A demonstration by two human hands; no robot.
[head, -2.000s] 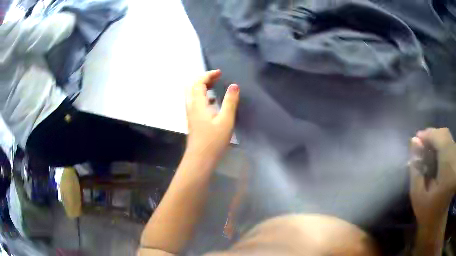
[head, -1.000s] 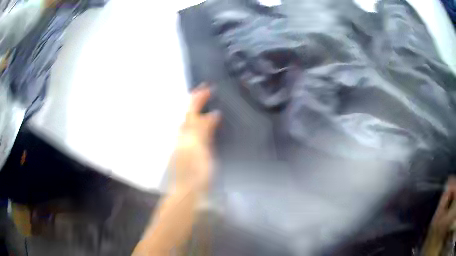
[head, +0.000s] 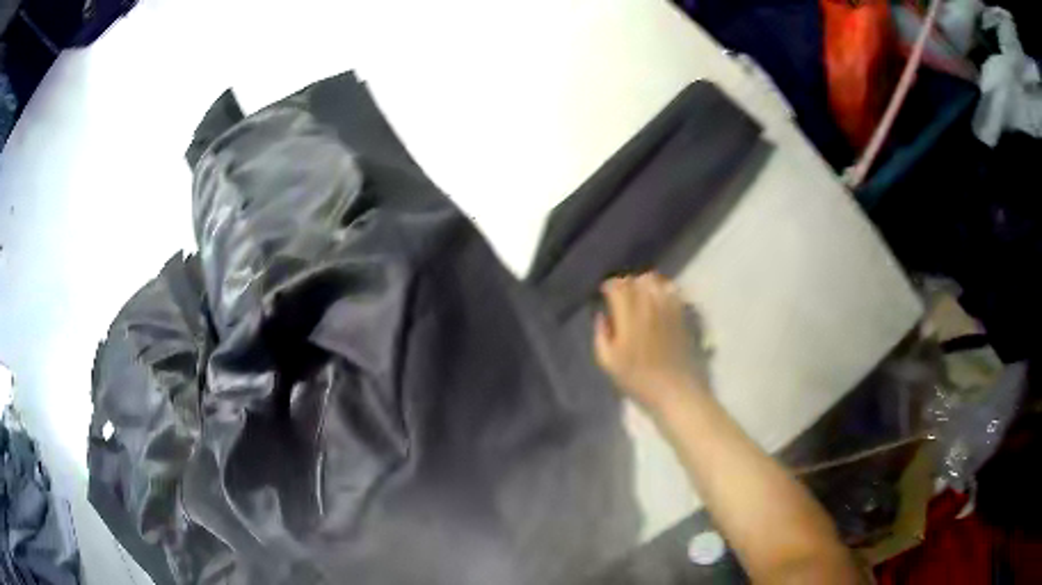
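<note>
A dark grey garment (head: 480, 377) lies across the white table (head: 457, 126), matte on its right part, with shiny, crumpled lining (head: 280, 171) on the left. A flat, folded dark strip of it (head: 674, 171) reaches toward the upper right. A tiny white square (head: 109, 430) shows at its left edge. My right hand (head: 646, 331) comes from the lower right, fingers curled shut on the cloth at the strip's lower end. Whether it also holds a tool is hidden. My left hand is not in view.
Beyond the table's right edge are an orange-red item (head: 857, 69), a pink bar (head: 900, 97), a white plastic bag (head: 1006, 80) and clear plastic (head: 977, 417). Dark cloth (head: 34, 503) lies at the lower left. A round white object (head: 706, 549) is near the bottom.
The view has swung to the right side of the table. The garment shows further left, with its strip spread out. My left hand has left the picture; my right hand now meets the cloth.
</note>
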